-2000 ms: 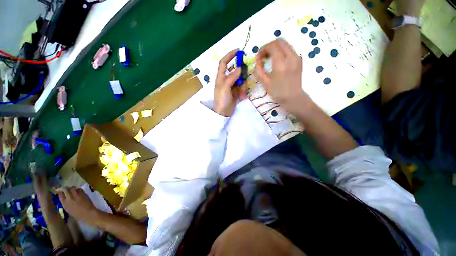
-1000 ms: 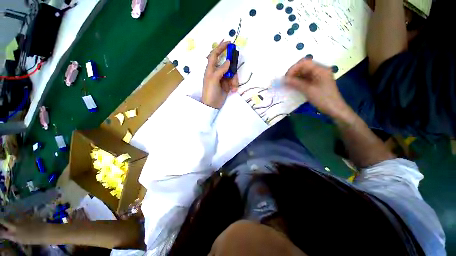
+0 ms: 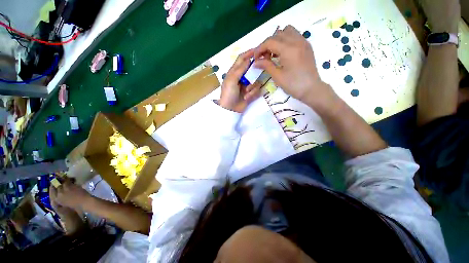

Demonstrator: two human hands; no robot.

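My left hand (image 3: 235, 86) holds a blue battery cell (image 3: 246, 78) between thumb and fingers, above the pale board. My right hand (image 3: 294, 60) is at the same cell, its fingertips on a small white adhesive piece (image 3: 254, 73) that lies against the cell's side. My fingers cover part of the cell and its wire end. Lead wires (image 3: 284, 110) lie in a row on the board, right of the white paper sheet (image 3: 259, 146). Dark green-grey discs (image 3: 348, 79) are scattered on the board beyond my right hand.
An open carton (image 3: 104, 158) of yellow pieces (image 3: 128, 160) stands left. The green belt (image 3: 149, 61) carries wired cells (image 3: 110, 95) and pink-wrapped parts (image 3: 98, 61). A cardboard sheet (image 3: 187, 92) lies along the belt. Another person's hands (image 3: 69, 196) are lower left; a wristbanded forearm (image 3: 440, 77) is at right.
My right hand has come back from the right to the cell, and a white piece now covers the cell's side where a dark side showed. My left hand still holds the cell.
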